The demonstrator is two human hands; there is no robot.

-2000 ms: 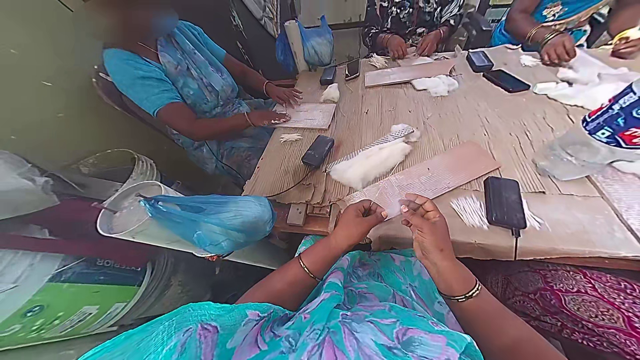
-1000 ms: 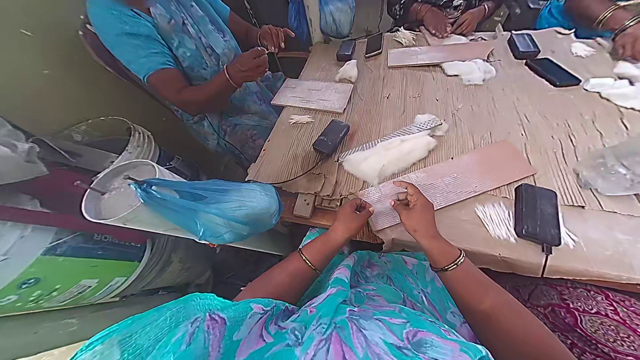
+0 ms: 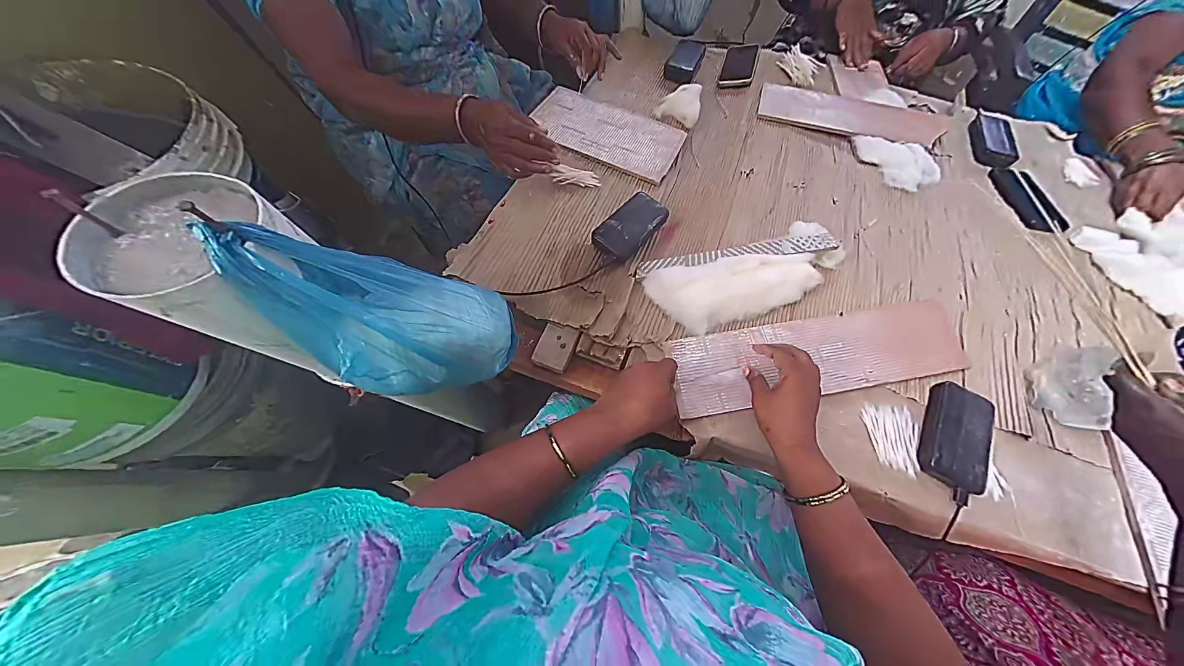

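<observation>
A flat pinkish board (image 3: 888, 347) with a ribbed, shiny left part lies along the near table edge. At its left end is my left hand (image 3: 647, 393), its fingers curled; what they hold is hidden. My right hand (image 3: 784, 393) rests over the board's lower edge, thumb and forefinger near each other; whether something thin is between them I cannot tell. Just behind the board lies a white cotton wool piece (image 3: 731, 289) beside a patterned strip (image 3: 740, 252). Thin white cotton wicks (image 3: 893, 437) lie right of my right hand, partly under a black box-like device (image 3: 957, 437) with a cable.
A blue plastic bag (image 3: 398, 314) hangs from a white bucket (image 3: 157, 245) at the left. Another black device (image 3: 629, 227) sits on the corrugated cardboard table cover (image 3: 786, 203). Across the table, other people's hands work around a second board (image 3: 610, 134) and a third (image 3: 846, 116).
My hands were close together over the board's left end; my right hand is now farther from the left. The person at the left has reached down toward the wicks beside their board.
</observation>
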